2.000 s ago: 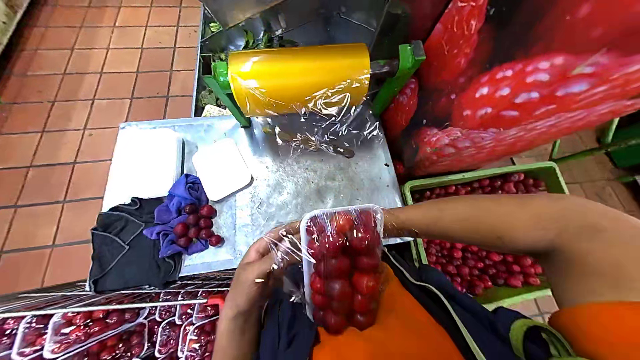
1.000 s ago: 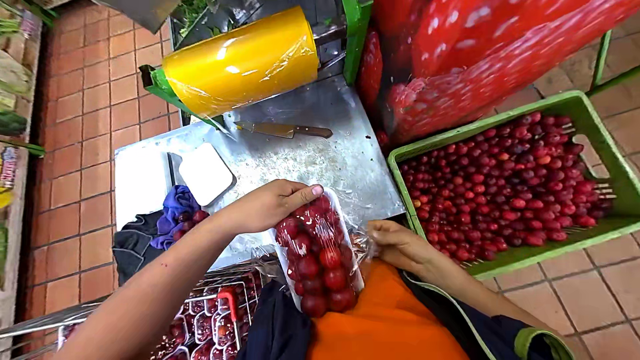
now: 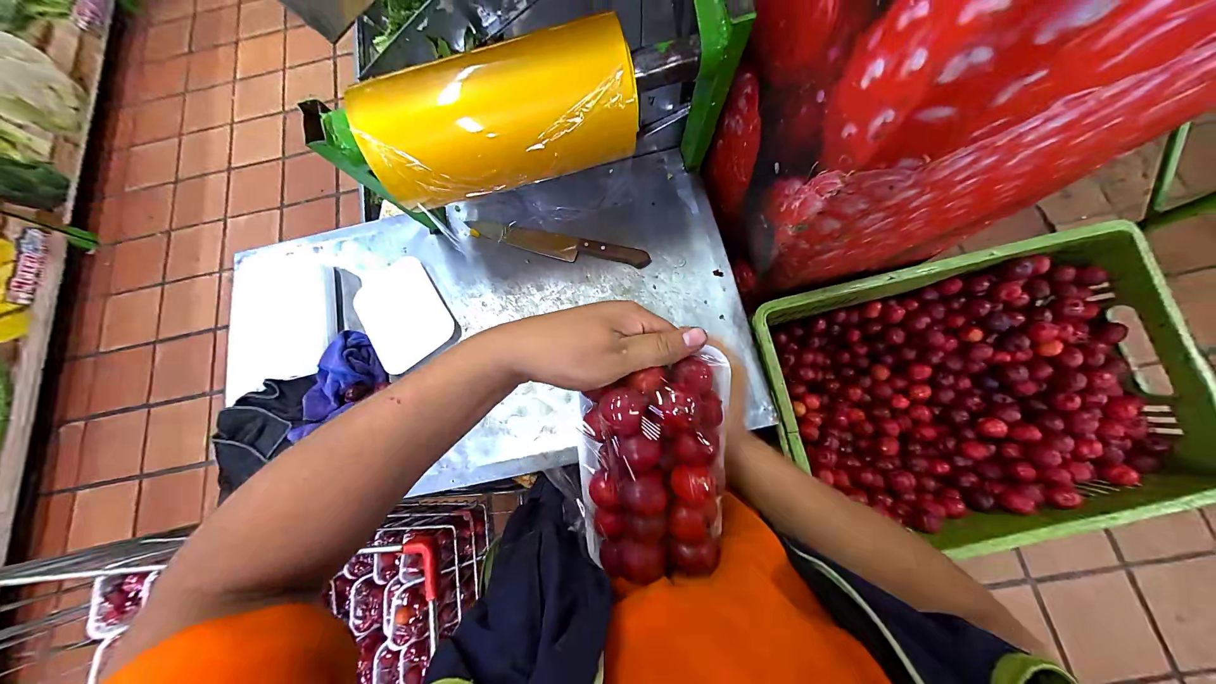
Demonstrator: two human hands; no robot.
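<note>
A white foam tray of red plums, covered in clear film, is held upright against my orange shirt. My left hand grips its top edge, thumb over the rim. My right hand is mostly hidden behind the tray's right side, so its fingers cannot be made out. Beyond my hands, a knife with a wooden handle lies on the metal table, below a yellow roll of cling film on a green stand. White foam trays rest at the table's left.
A green crate full of loose plums stands at the right. Purple cloth and black cloth lie on the table's left corner. A wire cart with packed trays is at the lower left. A strawberry-printed panel borders the table.
Since two seconds ago, my left hand has moved from the tray's left side to its top edge. My right hand, visible beside the tray one second ago, is now mostly behind it.
</note>
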